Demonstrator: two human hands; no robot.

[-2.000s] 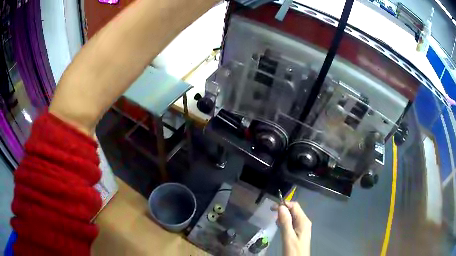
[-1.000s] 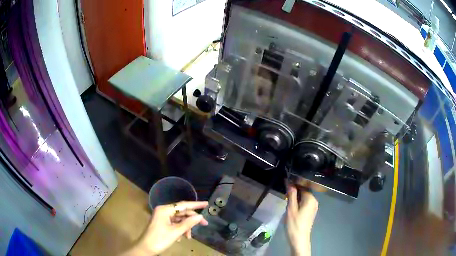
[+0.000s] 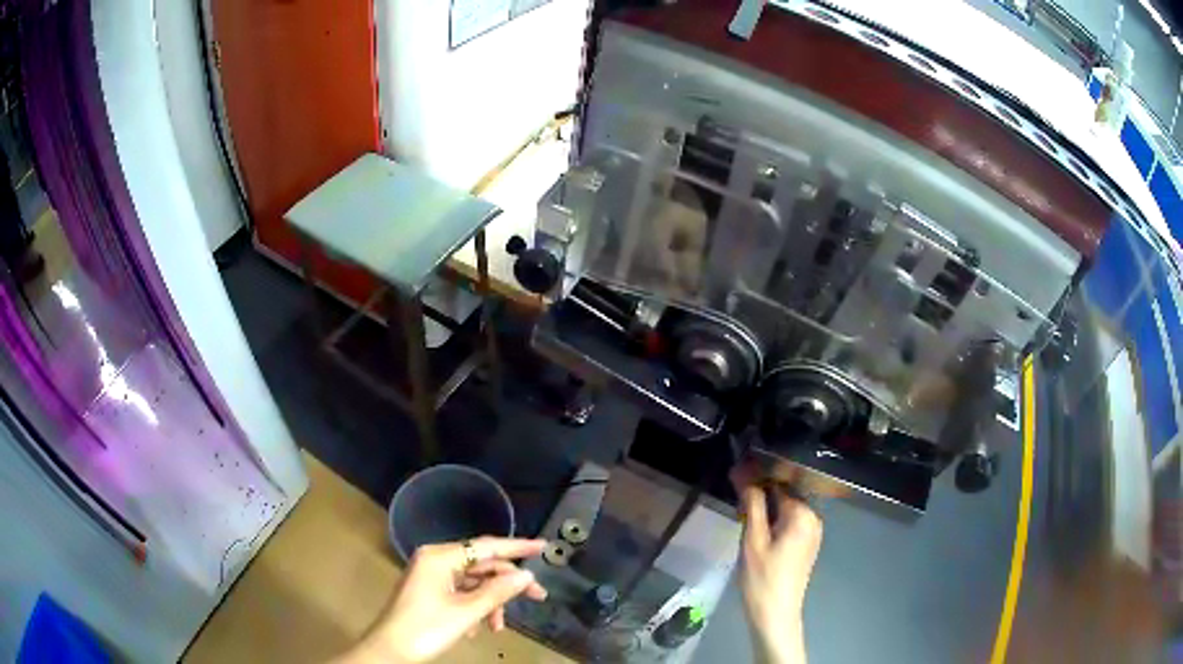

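The twin-wheel machine [image 3: 830, 247] fills the centre, with two dark round wheels side by side under a clear guard. A thin black strip [image 3: 669, 529] hangs slanting below the wheels, over the lower metal plate [image 3: 529, 612]. My right hand [image 3: 781, 571] is raised just below the right wheel, its fingers closed together at the black bracket. The fingertips are blurred, and I cannot tell whether they hold a tool. My left hand [image 3: 448, 599] is in front of the grey bucket, palm up, fingers loosely apart and empty, with a ring on one finger.
A grey stool [image 3: 389, 221] stands at the left before an orange door [image 3: 298, 97]. The grey bucket [image 3: 452, 503] is below it. Purple curtain strips [image 3: 78, 247] hang at the far left. A blue object [image 3: 59, 636] is at the lower left. Dark knobs stick out from the machine's sides.
My left hand has come down from above the machine to the bucket. My right hand has risen to the right wheel. The strip's upper length above the wheels has moved down out of sight.
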